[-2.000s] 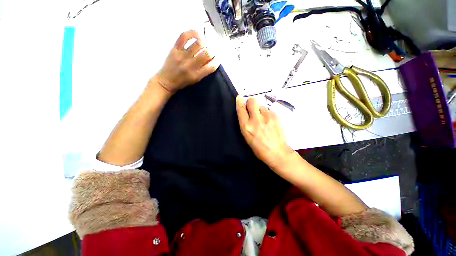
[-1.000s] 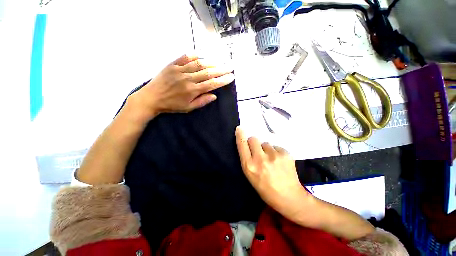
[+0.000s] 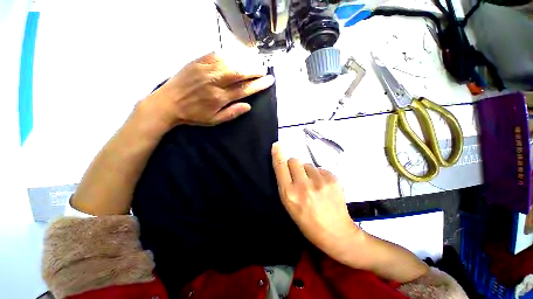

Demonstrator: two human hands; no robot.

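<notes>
The black garment (image 3: 216, 187) runs from my lap over the table edge up to the sewing machine's presser foot (image 3: 267, 57). My left hand (image 3: 201, 93) lies flat on the cloth near the foot, its fingers apart and pointing to the right edge. My right hand (image 3: 307, 195) is lower, its index fingertip at the cloth's right edge; whether it pinches the edge is hard to tell. The sewing machine head (image 3: 254, 17) is at the top, with a ribbed grey knob (image 3: 323, 64). The contact of cloth and needle is too small to make out.
Yellow-handled shears (image 3: 422, 137) lie to the right. Small silver snips (image 3: 322, 146) and a thin metal piece (image 3: 349, 90) lie nearer the cloth. A purple box (image 3: 505, 152) stands at the table's right, black cables (image 3: 459, 49) behind it. A blue tape strip (image 3: 27, 76) is at left.
My left hand, raised and bunched at the cloth's top two seconds ago, now lies flat on it. My right hand has moved lower along the edge. The view has shifted, showing more machine head.
</notes>
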